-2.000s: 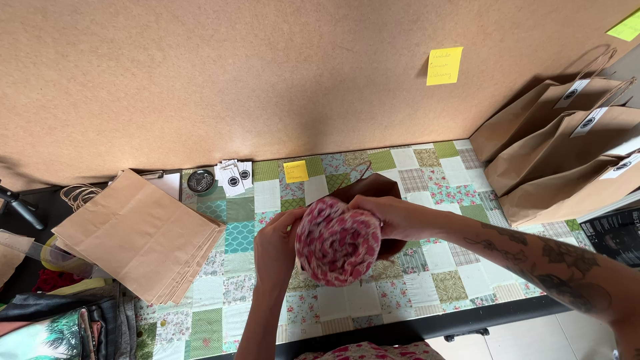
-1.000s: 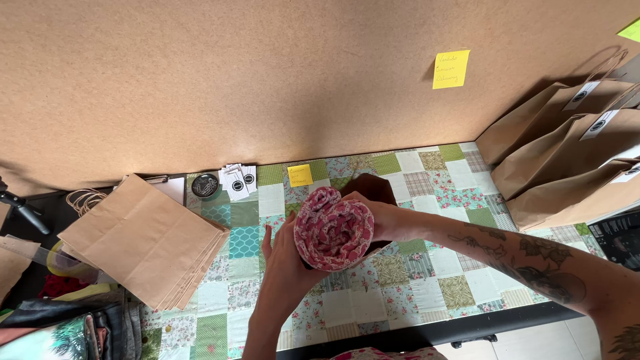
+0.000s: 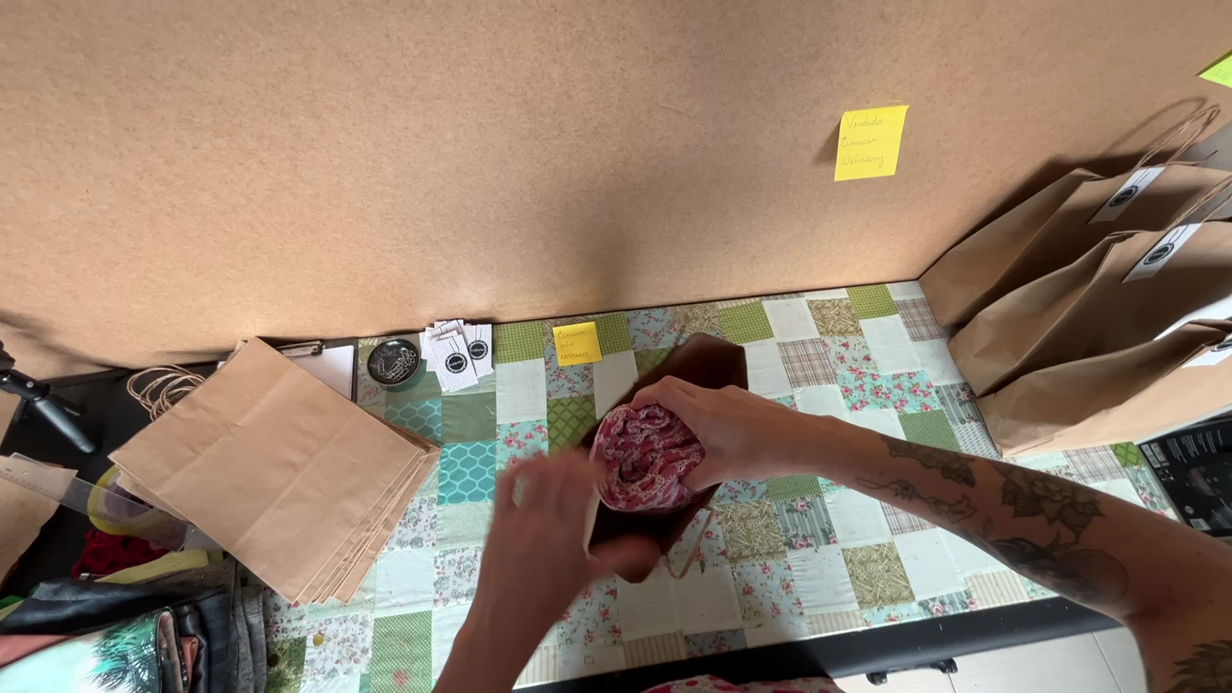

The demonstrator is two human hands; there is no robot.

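A rolled bundle of pink and red patterned fabric (image 3: 647, 458) stands end-up in the mouth of an open brown paper bag (image 3: 712, 364), whose dark inside shows behind and below it. My right hand (image 3: 717, 428) grips the roll from the right, its fingers over the top edge. My left hand (image 3: 553, 539), blurred, is at the left side of the roll and bag, its fingers apart; whether it touches the bag's edge I cannot tell. A twisted paper handle (image 3: 691, 549) of the bag shows below the roll.
A patchwork cloth (image 3: 866, 573) covers the table. Flat paper bags (image 3: 274, 472) lie left, near a clipboard (image 3: 327, 368), a dish of clips (image 3: 394, 362), tags (image 3: 456, 356) and folded clothes (image 3: 144, 635). Filled paper bags (image 3: 1088, 356) stand right. Sticky notes (image 3: 870, 142) bear writing.
The roll, held in both hands before, is now lower in the bag's mouth. My left hand has come off the roll, while my right hand stays on it.
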